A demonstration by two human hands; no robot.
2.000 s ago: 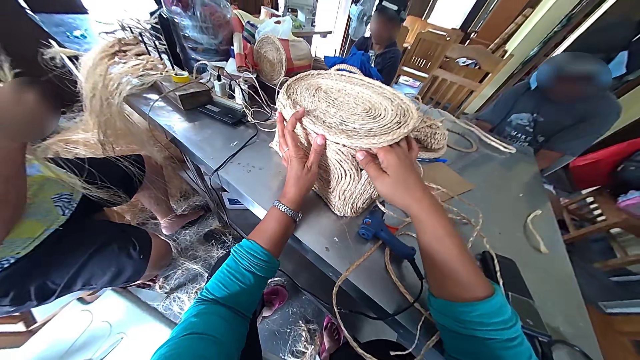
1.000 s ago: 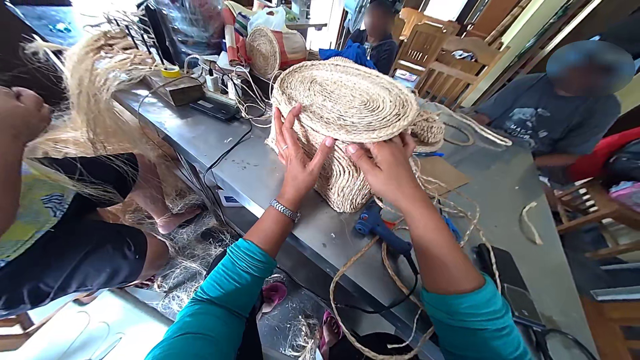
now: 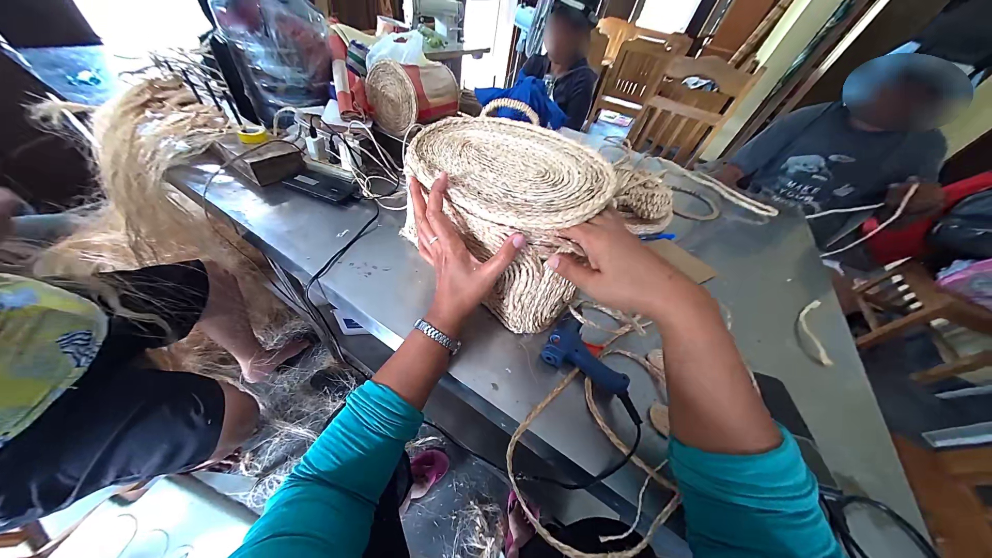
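Observation:
A basket or bag of coiled, braided natural fibre rope (image 3: 515,167) rests on the metal table, its oval coiled face turned up. My left hand (image 3: 457,252) lies spread against its near left side, thumb toward the middle. My right hand (image 3: 608,260) grips the near right side below the oval rim, with some fingertips hidden. A blue glue gun (image 3: 581,360) lies on the table just below the basket, its black cord running toward me. Loose braided rope (image 3: 519,457) loops around it and over the table edge.
The metal table (image 3: 372,279) holds a black phone-like device (image 3: 322,186), a power strip, a wooden block (image 3: 263,161) and another woven roll (image 3: 395,97). Raw fibre (image 3: 147,155) hangs at the left beside a seated person. Another person sits at right, holding rope.
My right hand has shifted along the near right side of the basket, and its fingers now reach under the oval rim. The left hand stays against the side.

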